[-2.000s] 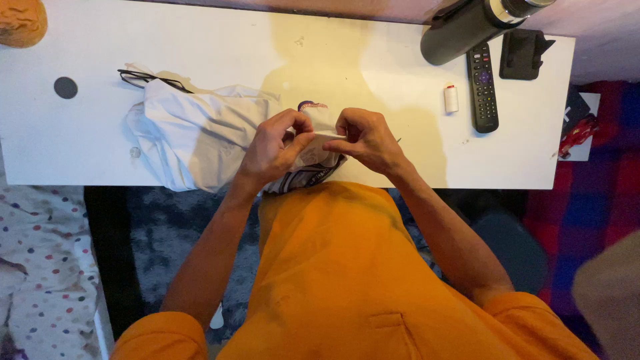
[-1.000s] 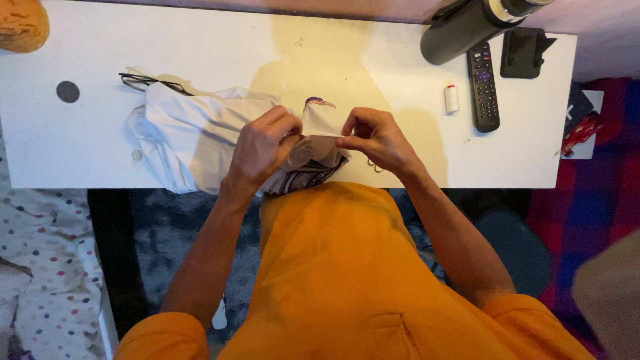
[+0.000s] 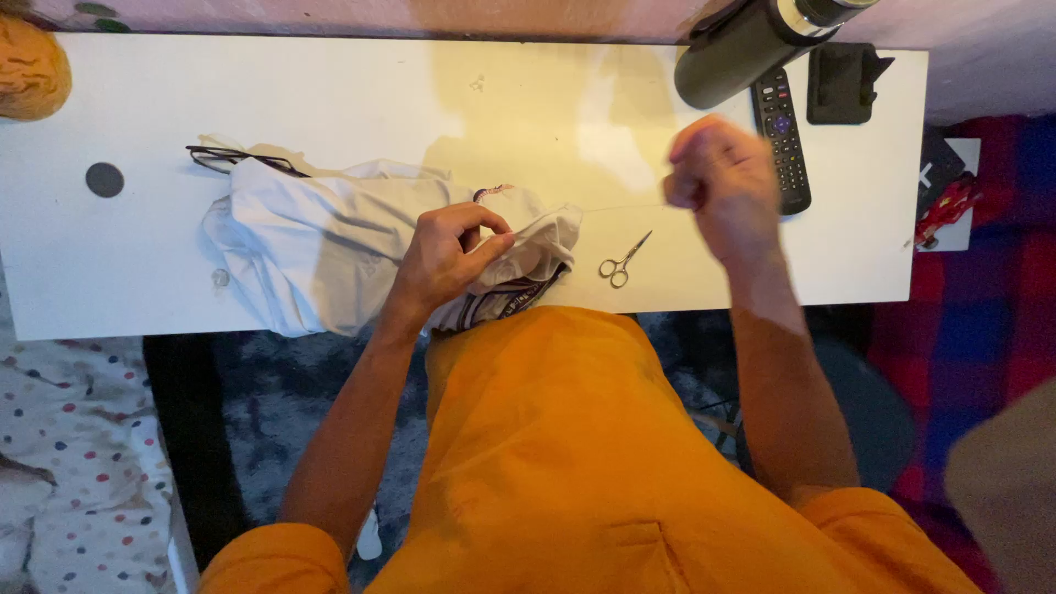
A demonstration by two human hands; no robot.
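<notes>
A white garment point(image 3: 330, 239) with a dark patterned band lies bunched on the white table, partly over its front edge. My left hand point(image 3: 454, 252) pinches a fold of it between thumb and forefinger. My right hand point(image 3: 730, 186), blurred, is raised to the right with its fingers closed. A thin light thread point(image 3: 623, 208) runs taut from the garment to my right fingers; whether they also hold a needle cannot be told. Small metal scissors point(image 3: 624, 262) lie on the table between the garment and my right forearm.
Eyeglasses point(image 3: 247, 159) lie behind the garment, and a dark disc point(image 3: 105, 180) is at the left. A black bottle point(image 3: 734, 58), a remote control point(image 3: 782, 144) and a black stand point(image 3: 841, 84) are at the back right. The table's front edge point(image 3: 858, 302) runs close to my body.
My right hand has moved away from the garment to the right, with thread drawn out between them. My left hand stays at the cloth. The scissors now show fully.
</notes>
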